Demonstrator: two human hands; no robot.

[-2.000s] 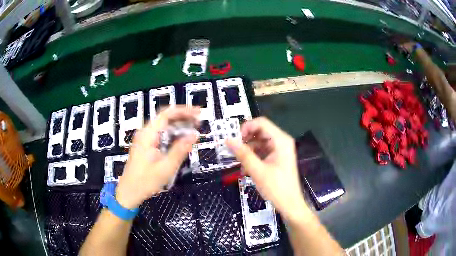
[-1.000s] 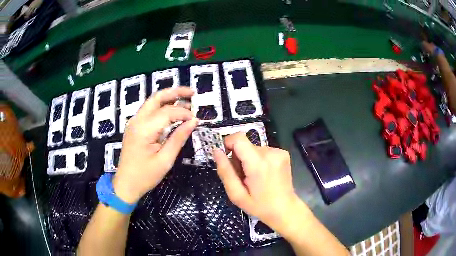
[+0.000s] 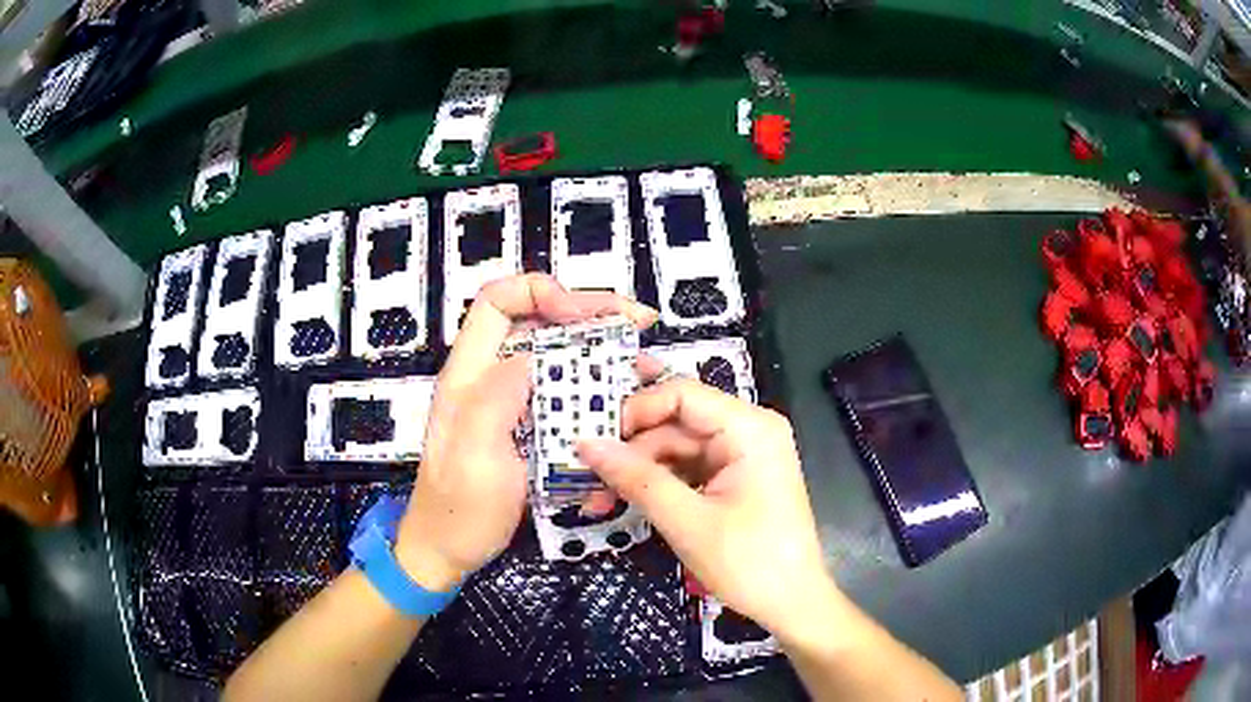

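Observation:
My left hand (image 3: pixel 473 412) holds a white phone frame (image 3: pixel 593 538) above the black blister tray (image 3: pixel 329 528). A keypad circuit board (image 3: pixel 579 398) with rows of dark spots lies over the upper part of this frame; a dark blue strip crosses the board's lower end. My right hand (image 3: pixel 707 487) has its thumb and fingertips on the board's lower right side. Whether the board is seated in the frame cannot be told. More white phone frames (image 3: pixel 388 277) lie in the tray, upright in a back row and some sideways in front.
A black smartphone (image 3: pixel 906 450) lies on the bench at right, with a heap of red parts (image 3: pixel 1132 336) beyond it. The green conveyor (image 3: pixel 617 110) carries scattered parts. An orange fan (image 3: pixel 34 398) stands far left. A white grid tray (image 3: pixel 1050 675) is lower right. A person's arm (image 3: pixel 1214 165) shows at right.
The board, earlier in my right fingertips at a tilt, now faces up over a frame in my left hand. Both hands have come together. Parts on the belt have shifted left.

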